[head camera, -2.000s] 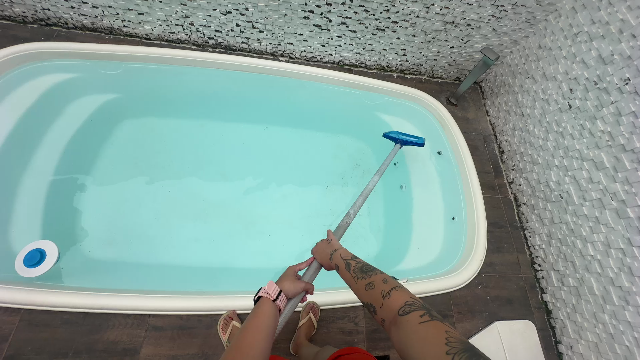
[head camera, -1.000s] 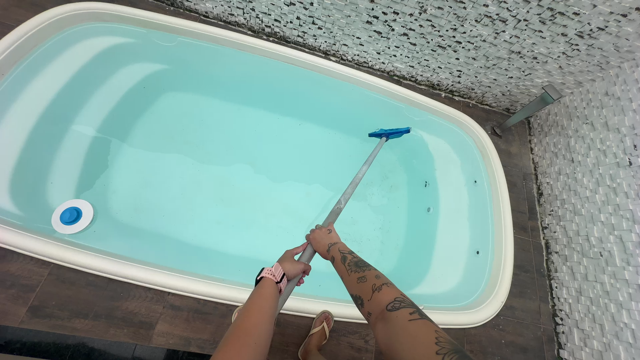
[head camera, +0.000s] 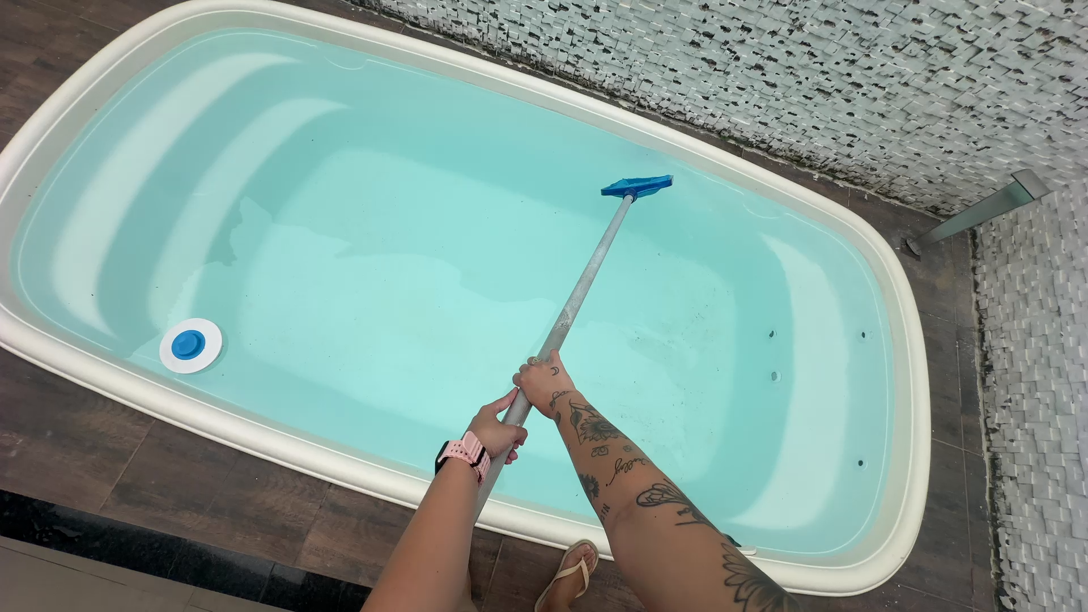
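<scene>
A grey metal pole (head camera: 586, 280) slants up across the pool, with a blue pool brush head (head camera: 637, 186) at its far end, near the far wall of the pool. My right hand (head camera: 544, 384) is closed around the pole at its middle stretch. Just below it, my left hand (head camera: 497, 429), with a pink-banded watch at the wrist, grips the same pole. The pole's lower end is hidden behind my left forearm. Pale blue water fills the white pool (head camera: 914, 408), and a round white and blue float (head camera: 189, 344) lies at its left side.
Textured stone-tile walls (head camera: 850, 76) rise behind and to the right. A metal post (head camera: 977, 212) leans at the far right corner outside the pool. Brown wood-look floor tiles (head camera: 195, 476) border the near rim, where my sandalled foot (head camera: 571, 574) stands. Curved steps lie underwater at the left.
The brush head has moved left along the far side of the pool, away from its right end. Both hands have stayed on the pole. The view has turned.
</scene>
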